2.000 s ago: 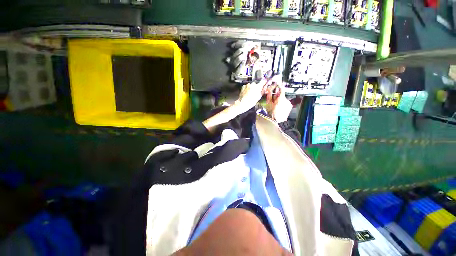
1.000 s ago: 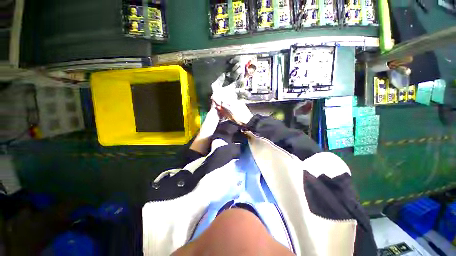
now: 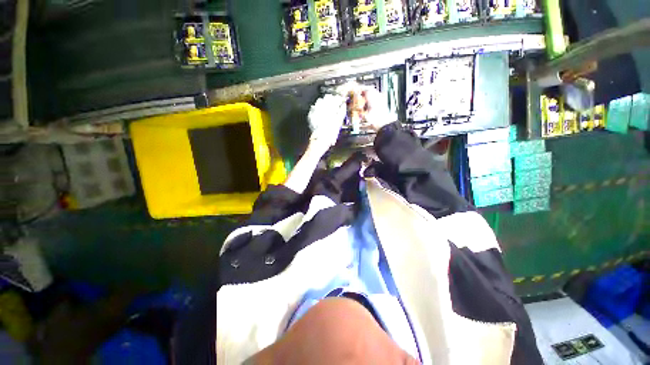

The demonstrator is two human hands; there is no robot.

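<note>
My left hand (image 3: 328,116), in a whitish glove, is above the bench at the left edge of a small dark-framed carrier (image 3: 367,84). My right hand (image 3: 376,107) is beside it over the carrier and hides much of it. Both hands are blurred and overexposed, so their grip is unclear. A reddish-brown patch shows between them; I cannot tell if it is fingers or an object. A second carrier with a pale board (image 3: 440,89) lies flat to the right. The yellow tote (image 3: 167,171) stands open at the left with a dark sheet inside.
Several carriers with yellow-black parts (image 3: 313,27) sit on the belt behind the bench. Teal board stacks (image 3: 490,167) are at the bench's right end. Further right are a row of yellow-black parts (image 3: 570,117) and more teal pieces. A whitish surface (image 3: 570,331) is at the lower right.
My hands went from the bench's front edge onto the left carrier. The grey-white glove lying there earlier is no longer seen loose. My left hand, bare at first, now looks gloved. The view has shifted.
</note>
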